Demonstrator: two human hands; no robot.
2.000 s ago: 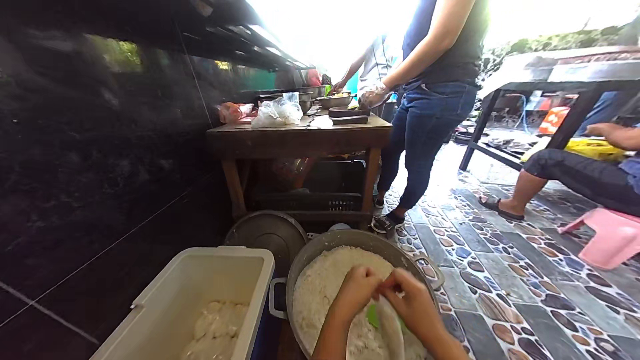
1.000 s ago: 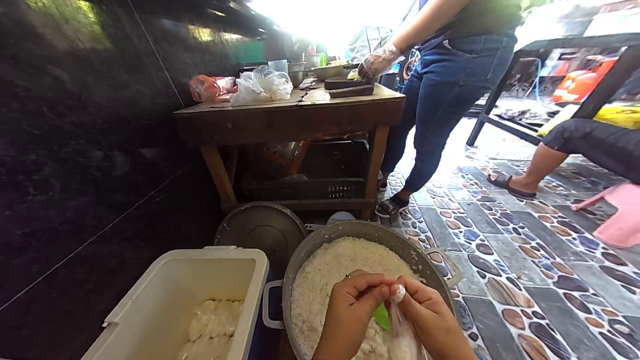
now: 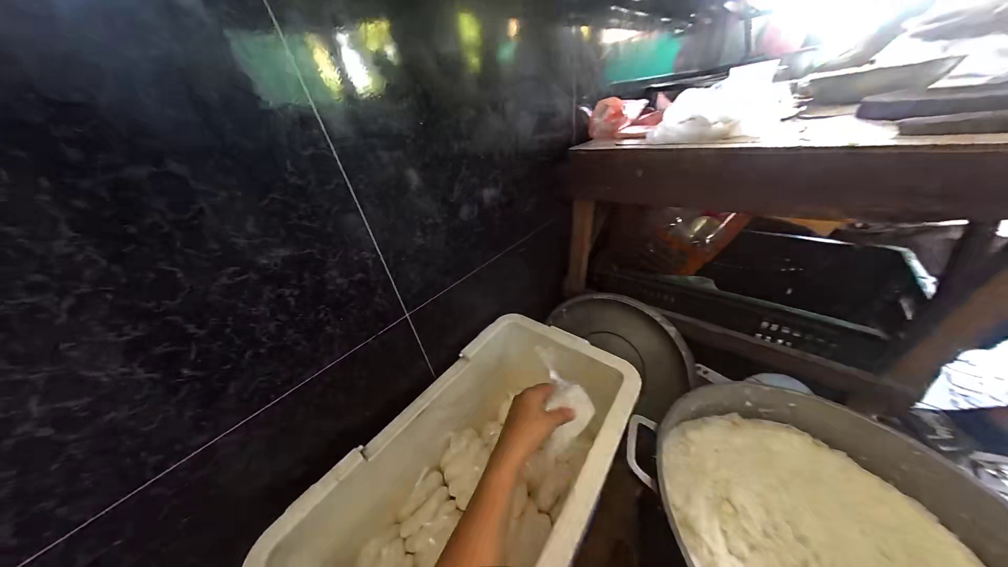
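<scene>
My left hand (image 3: 537,417) is inside a white rectangular plastic bin (image 3: 346,480), near its far end. Its fingers and thumb hold a small clear plastic bag (image 3: 573,409) filled with something white, the loose end of the bag sticking up. Under and around the hand lie several similar filled bags (image 3: 429,512). To the right of the bin stands a large round metal pot (image 3: 874,449) with a loop handle, holding a white grainy mass (image 3: 795,488) that looks like cooked rice. My right hand is out of view.
A round metal lid (image 3: 622,339) leans behind the bin and pot. A wooden table (image 3: 787,181) bears white plastic bags (image 3: 724,106) and a red one; a black plastic crate (image 3: 811,276) sits beneath. A black marbled wall (image 3: 197,315) runs along the left.
Both hands were together over the pot, fingers on the neck of a filled plastic bag. My left hand has moved left into the bin with a bag. The view has swung left.
</scene>
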